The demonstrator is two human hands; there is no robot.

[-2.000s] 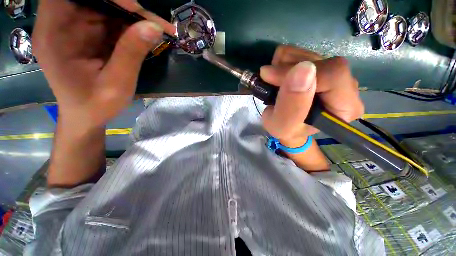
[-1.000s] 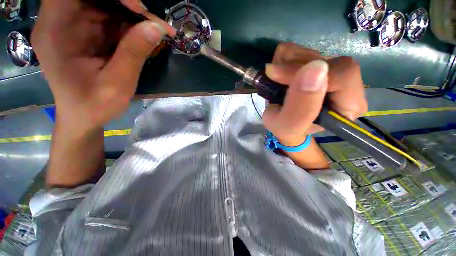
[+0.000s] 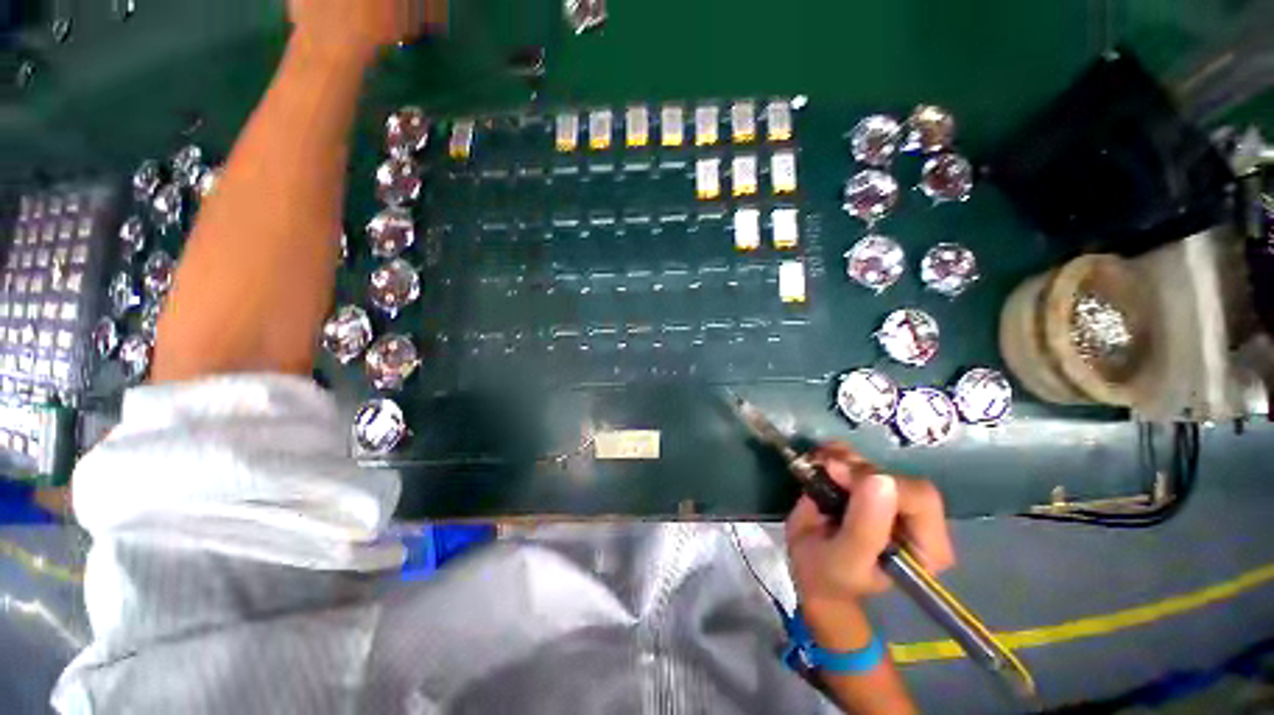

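Observation:
My right hand (image 3: 869,534) grips a soldering iron (image 3: 824,489), its tip pointing up and left over the mat near the bench edge. My left hand (image 3: 366,17) is stretched to the top of the picture, blurred and cut off by the edge; what it holds cannot be seen. A pale cream rectangle (image 3: 627,444) lies on the mat left of the iron tip, with thin strands at its left end. White cells with yellow ends (image 3: 745,173) lie in rows on the green mat (image 3: 559,377). Round chrome units (image 3: 394,285) stand in a column left of the rows.
More round units (image 3: 924,415) lie right of the rows. A beige cup with metal wool (image 3: 1098,333) stands at the right, beside a black item (image 3: 1111,161). A gridded tray (image 3: 53,279) with small parts is at the far left. Black cables hang at the right bench edge.
The view has widened over the bench. My left hand has left the unit and stretched up and away. The round unit no longer lies at the iron tip, which is now clear of any unit.

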